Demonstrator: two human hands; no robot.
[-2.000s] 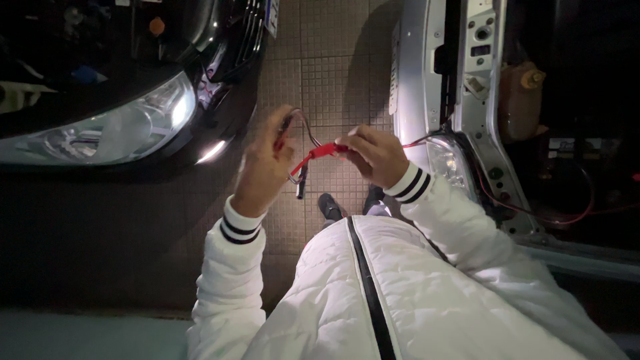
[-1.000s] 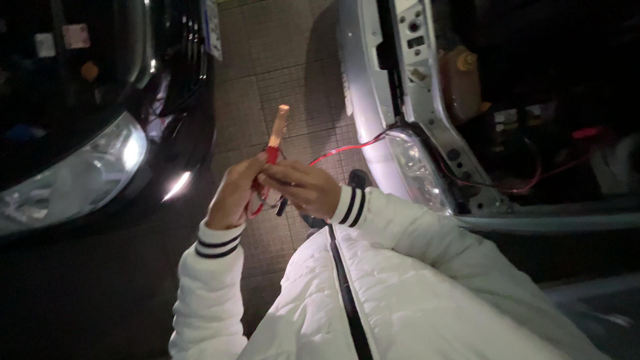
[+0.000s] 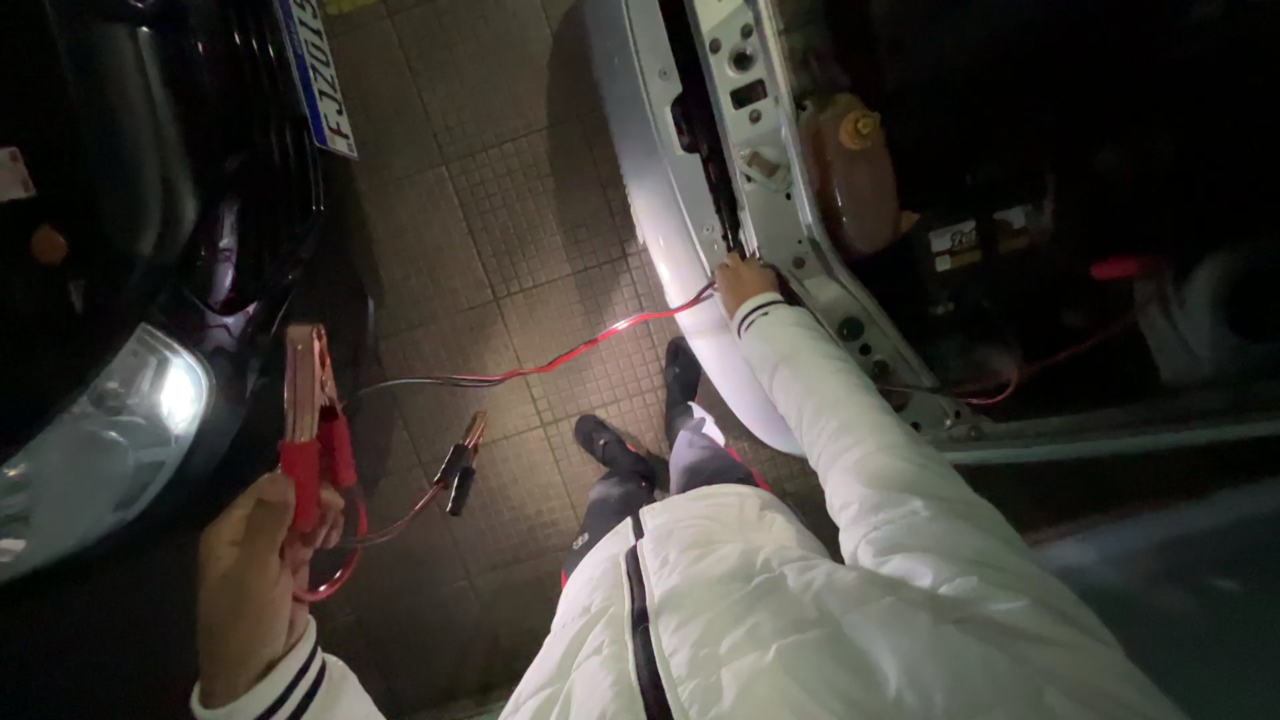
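Observation:
My left hand (image 3: 265, 560) grips the red handles of a jumper cable clamp (image 3: 312, 440), its copper jaws pointing up beside the dark car's headlight. A black-handled clamp (image 3: 460, 465) hangs from its cable over the tiled floor, right of that hand. My right hand (image 3: 745, 280) is at the front edge of the light-coloured car, where the red and black cable (image 3: 600, 335) meets it; its fingertips are partly hidden, so its hold is unclear. The cable stretches between the two cars, and a red line runs on into the engine bay.
On the left stands the dark car with its headlight (image 3: 130, 450). The light car's bumper (image 3: 680, 250) and metal front panel (image 3: 770, 150) are on the right. Behind the panel are a plastic fluid reservoir (image 3: 855, 180) and a battery (image 3: 975, 245). My feet stand on floor tiles (image 3: 520, 290).
My hands, together at the red clamp one second ago, are now apart. The right has moved to the light car's front edge, while the left keeps the red clamp near the dark car.

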